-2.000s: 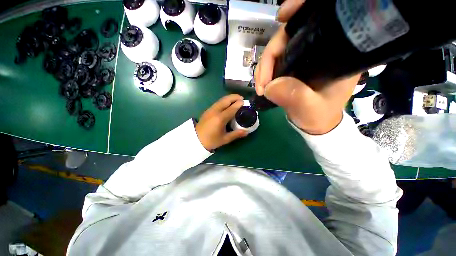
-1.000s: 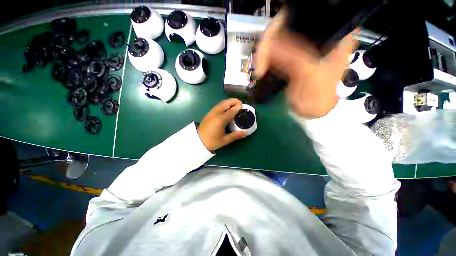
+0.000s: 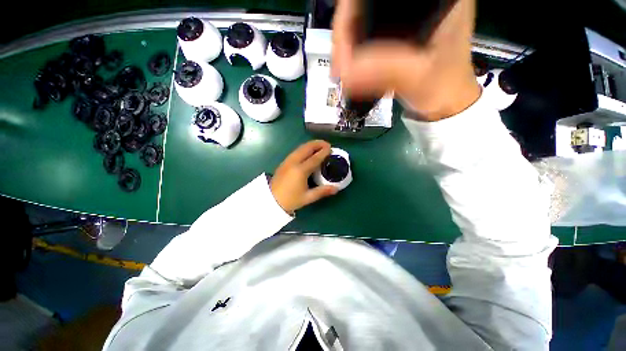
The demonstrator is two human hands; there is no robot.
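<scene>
A white housing with a black ring base on top (image 3: pixel 334 169) stands upright on the green bench. My left hand (image 3: pixel 300 177) holds it from the left side, thumb and fingers around it. My right hand (image 3: pixel 412 72) is blurred and grips the black electric screwdriver (image 3: pixel 401 20), cut off by the top edge. The driver's dark nose is over the near edge of the silver-grey screw feeder (image 3: pixel 318 110). My right hand hides much of the feeder. The driver tip cannot be made out.
Several white housings with black ends (image 3: pixel 259 97) stand left of the feeder. A heap of loose black rings (image 3: pixel 110 103) lies farther left. More housings (image 3: pixel 503 89) stand at right. A clear bag (image 3: pixel 594 188) and a second feeder (image 3: pixel 590 137) are at far right.
My right hand and the screwdriver have moved from beside the held housing up and away to the feeder's near edge. My left hand still holds the housing in nearly the same place.
</scene>
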